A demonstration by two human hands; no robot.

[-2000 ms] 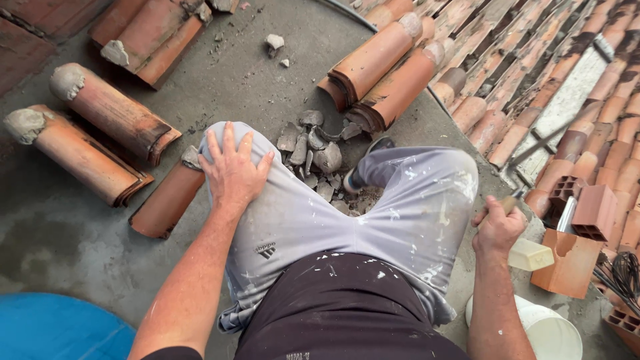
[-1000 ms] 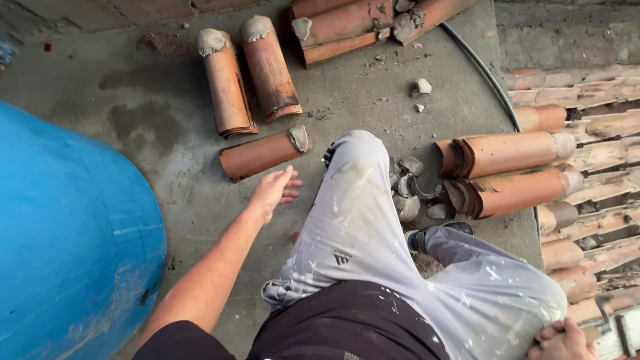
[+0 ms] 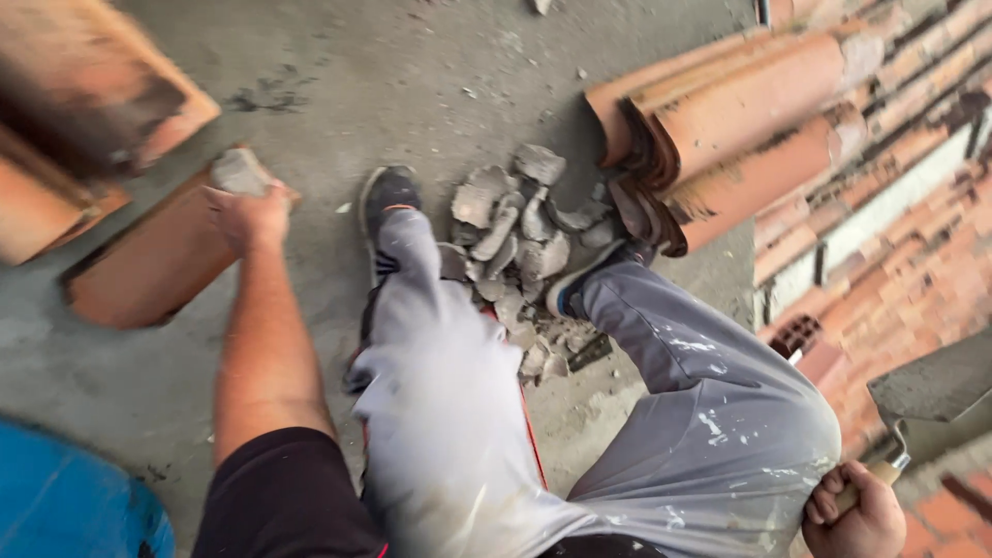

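My left hand (image 3: 252,215) is on the mortar-capped end of a curved clay roof tile (image 3: 155,252) lying on the concrete floor; its fingers are around the grey mortar lump (image 3: 241,172), and blur hides how firmly they grip. At the lower right, my right hand (image 3: 855,504) is closed around the wooden handle of a trowel (image 3: 930,380), its metal blade pointing up and away from my knee. Between my feet lies a heap of broken mortar pieces (image 3: 504,225).
Stacked clay tiles (image 3: 752,116) lie at the upper right, beside a tiled roof (image 3: 930,256). More tiles (image 3: 85,85) are at the upper left. A blue rounded container (image 3: 70,496) stands at the lower left. A hollow brick (image 3: 798,337) sits beyond my right knee.
My left hand, on my knee two seconds ago and then in the air beside the single tile, has moved onto that tile's mortared end. The trowel's blade has come into view.
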